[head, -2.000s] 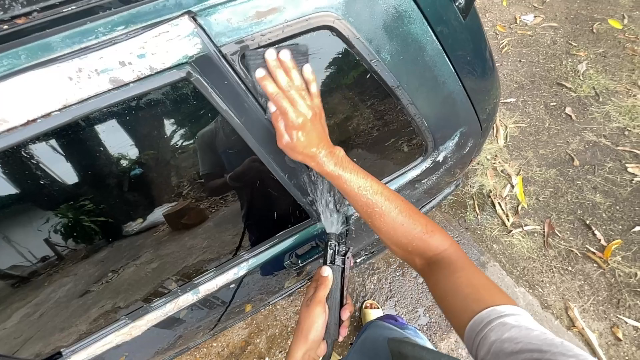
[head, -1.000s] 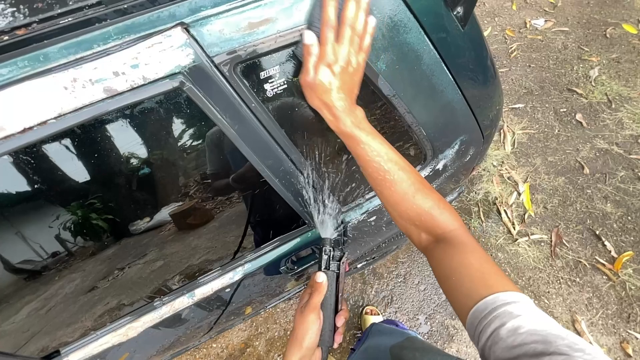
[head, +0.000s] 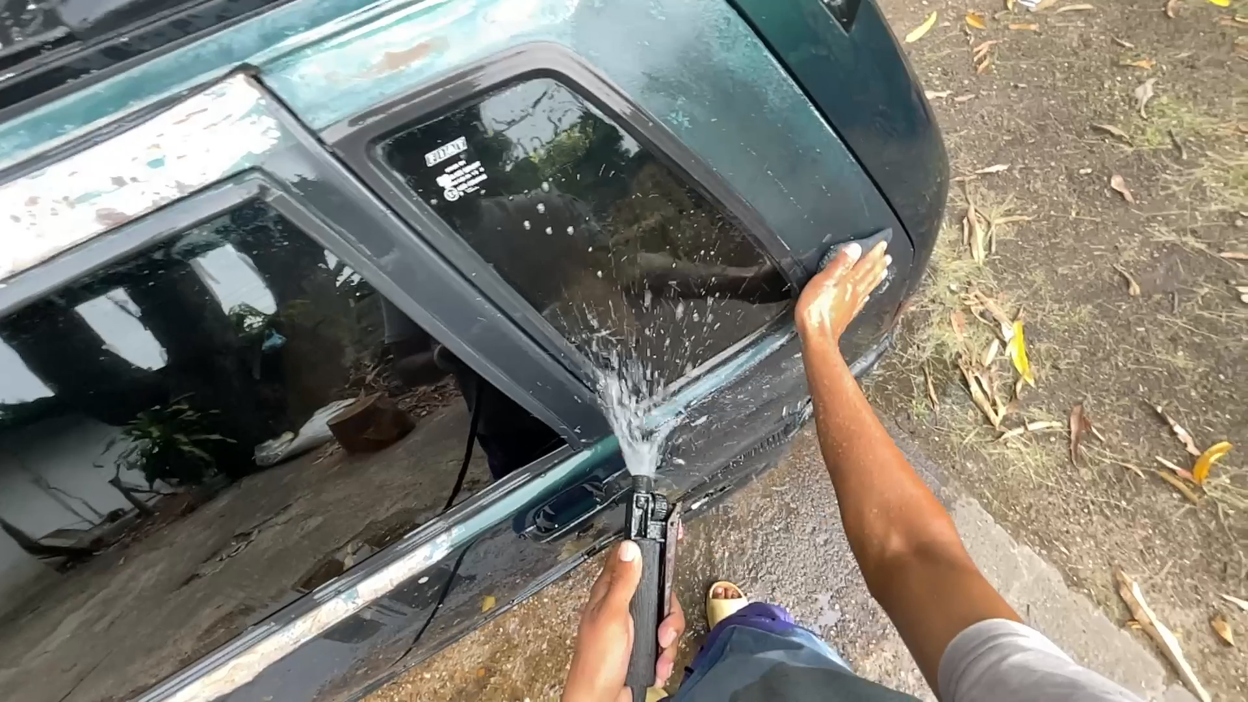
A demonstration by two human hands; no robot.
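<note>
My left hand [head: 614,614] is closed around the handle of a black hose spray nozzle [head: 645,546] at the bottom centre. Water [head: 639,414] fans from its tip onto the lower part of the car's rear side window [head: 585,224]. At the right, my right hand [head: 843,292] presses a dark cloth or pad [head: 863,249] against the green body panel [head: 721,107] behind that window. Its palm lies over the pad, which shows only past the fingers, so its full shape is hidden. Drops and small white spots dot the glass.
The car's rear door window [head: 244,390] fills the left, below a strip with peeling paint [head: 127,175]. A door handle [head: 570,509] sits left of the nozzle. My sandalled foot [head: 724,600] stands on wet concrete. Dirt with dry leaves [head: 1082,390] lies to the right.
My right hand has moved from the window and its upper edge down to the rear body panel. The left hand still holds the spraying nozzle.
</note>
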